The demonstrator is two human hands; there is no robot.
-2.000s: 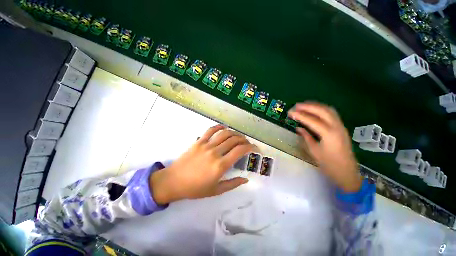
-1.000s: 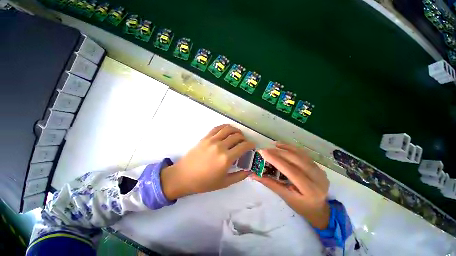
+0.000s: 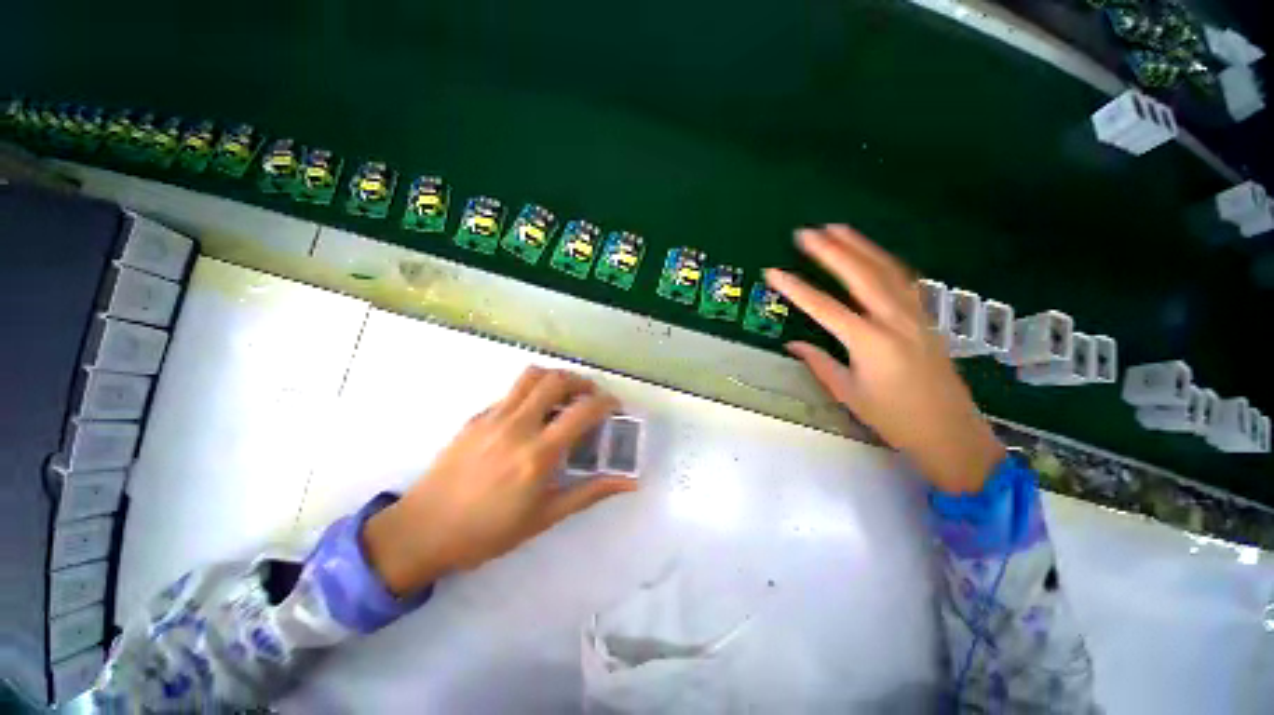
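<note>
My left hand [image 3: 510,482] rests on the white bench with thumb and fingers around small white housings [image 3: 623,446]. Two grey, hollow openings show at its fingertips; any further housings are hidden under the hand. My right hand [image 3: 883,356], slightly blurred, is over the belt edge with fingers spread and nothing visible in it. It is just right of the last green circuit board [image 3: 766,306] in a long row along the near belt edge. The boards carry yellow, blue and black parts.
White housing groups [image 3: 1044,340] stand on the green belt [image 3: 629,126] to the right. A dark tray [image 3: 49,349] edged with white housings lies at left. Crumpled white material [image 3: 671,645] lies near my body. More boards [image 3: 1157,45] show at the far right.
My right hand has left the housings and moved up over the belt. Another white housing group now stands beside it. The housings at my left hand show hollow openings instead of a board.
</note>
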